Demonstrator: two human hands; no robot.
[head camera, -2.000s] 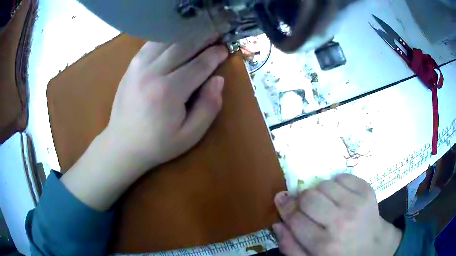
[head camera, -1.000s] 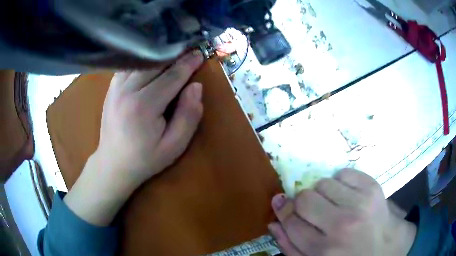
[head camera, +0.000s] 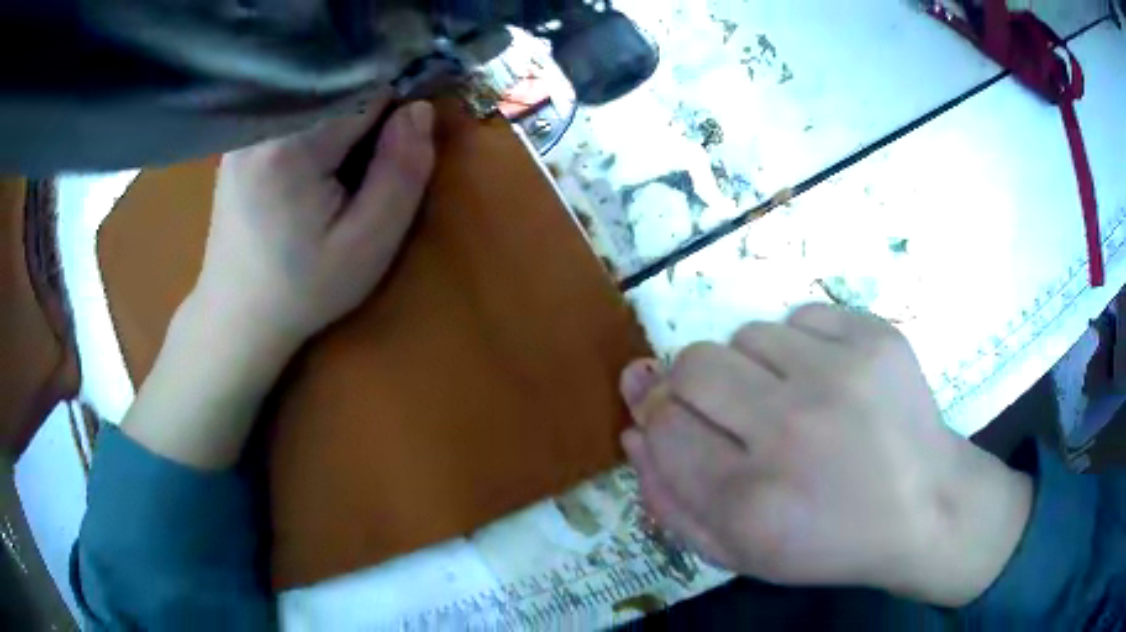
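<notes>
A tan-brown leather panel (head camera: 457, 358) lies flat on the white machine table, its upper right corner by the presser foot (head camera: 475, 93). My left hand (head camera: 290, 228) rests on the panel's upper left part, its forward fingertips hidden under the dark, blurred machine head (head camera: 185, 74); the thumb lies near the foot. My right hand (head camera: 803, 444) pinches the panel's near right corner between thumb and curled fingers. The panel's right edge runs from the foot down to this hand, with a thin pale rim.
Snips with red cloth-wrapped handles (head camera: 1037, 56) lie at the upper right, blades mostly cut off. A ruler scale (head camera: 543, 599) runs along the table's front edge. Darker brown panels (head camera: 31, 309) stand at the far left. Crumbs and stains mark the table (head camera: 852, 185).
The panel and my right hand have moved up, away from me, and a little left; more ruler shows below. My left hand has also shifted up. The view has shifted, and the head covers the left fingertips.
</notes>
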